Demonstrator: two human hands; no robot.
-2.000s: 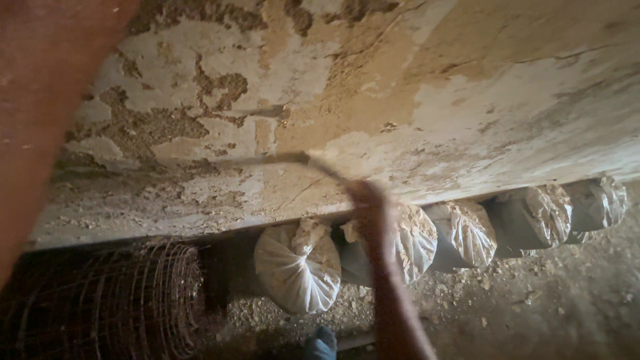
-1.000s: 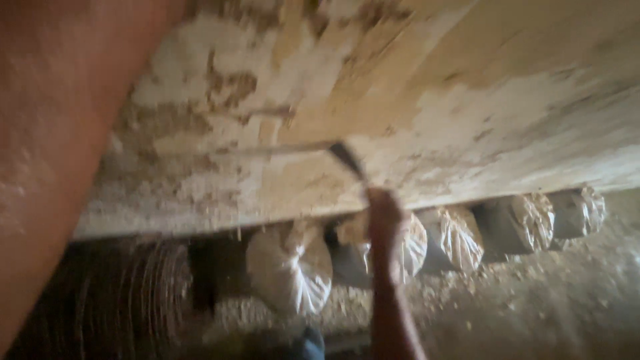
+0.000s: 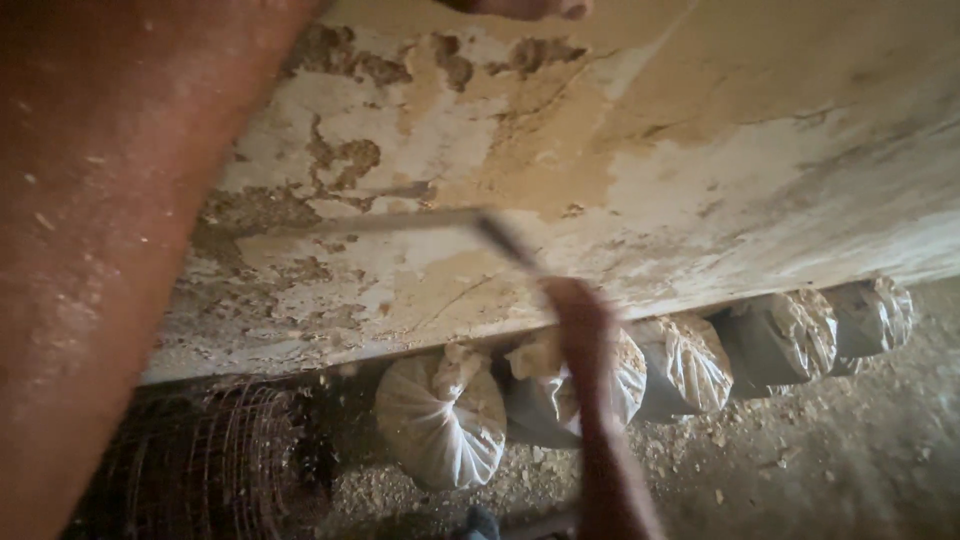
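My right hand (image 3: 581,307), blurred, is shut on a scraper (image 3: 506,240) with a dark, narrow metal part, at the old wall (image 3: 555,165). A long, blurred streak stretches left from the tool's head; whether it is shadow or tool I cannot tell. The wall has patches of peeling paint and rough, crumbled plaster. My left forearm (image 3: 150,172), specked with debris, fills the left side of the view. Only part of my left hand (image 3: 525,7) shows at the top edge, against or close to the wall; the rest is out of frame.
Several tied plastic sacks (image 3: 442,420) form a row along the wall's foot. A roll of wire mesh (image 3: 217,457) lies at lower left. Flakes and rubble cover parts of the floor (image 3: 787,465). Near the bottom edge a bluish object (image 3: 480,521), perhaps a shoe tip, shows.
The scraper and my right hand shift slightly along the wall between frames, still together. Part of my left hand now shows at the top edge, where earlier frames show none.
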